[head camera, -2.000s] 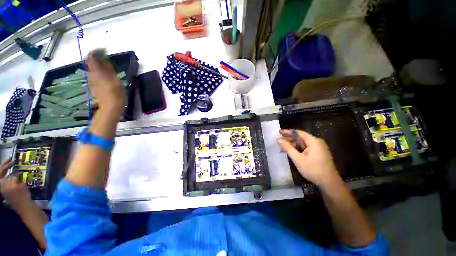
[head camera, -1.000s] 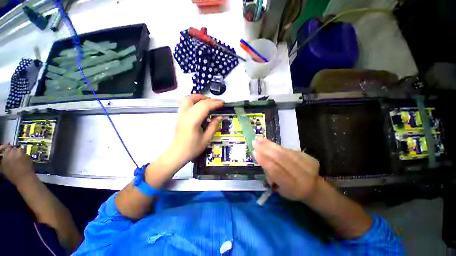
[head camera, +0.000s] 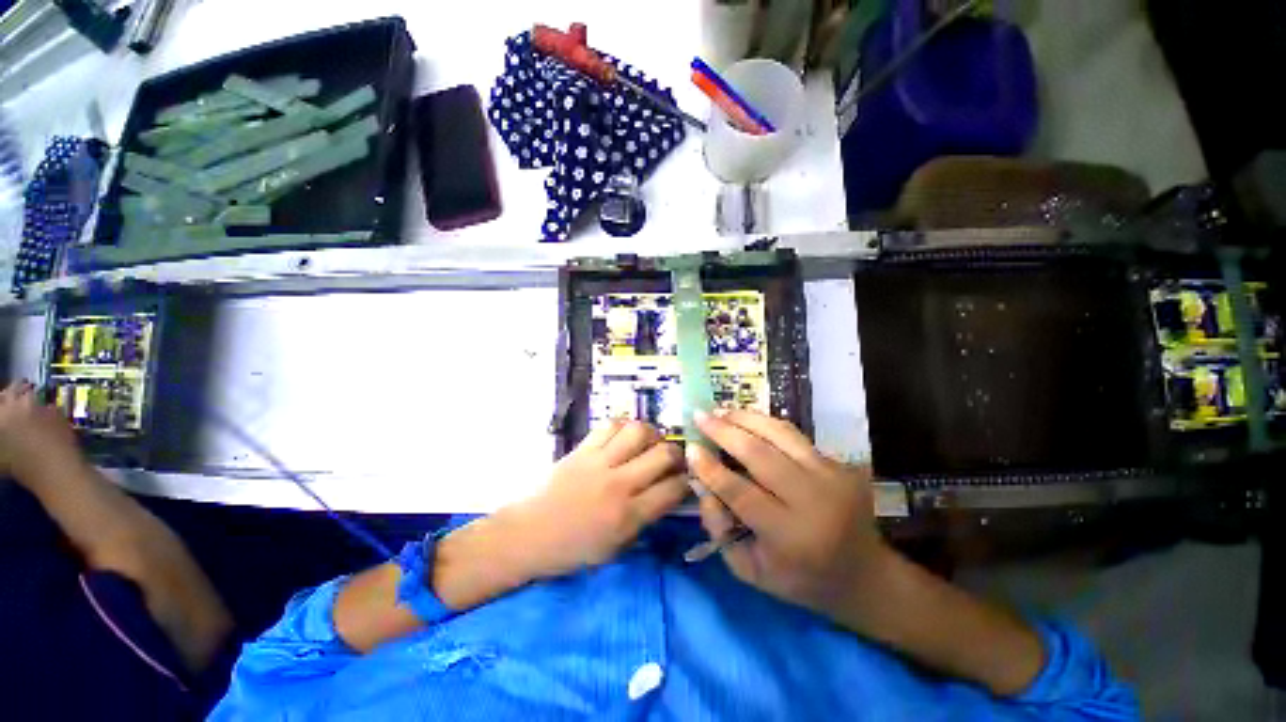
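A black solder pallet lies between the rails in front of me, holding yellow-edged circuit boards. A pale-green hold-down strip lies across it from far edge to near edge. My left hand is at the pallet's near edge, fingers bent beside the strip's near end; its fingertips are partly hidden. My right hand has its fingers on the strip's near end and also holds a slim grey tool, perhaps tweezers, in its curled fingers.
A black tray of green strips, a phone, a polka-dot cloth and a white pen cup stand beyond the rail. Another person's hand is at a left pallet. A further pallet sits right.
The strip, first tilted over the pallet, now lies straight across it. My left hand has moved from the pallet's far edge to its near edge; my right hand stays at the strip's near end.
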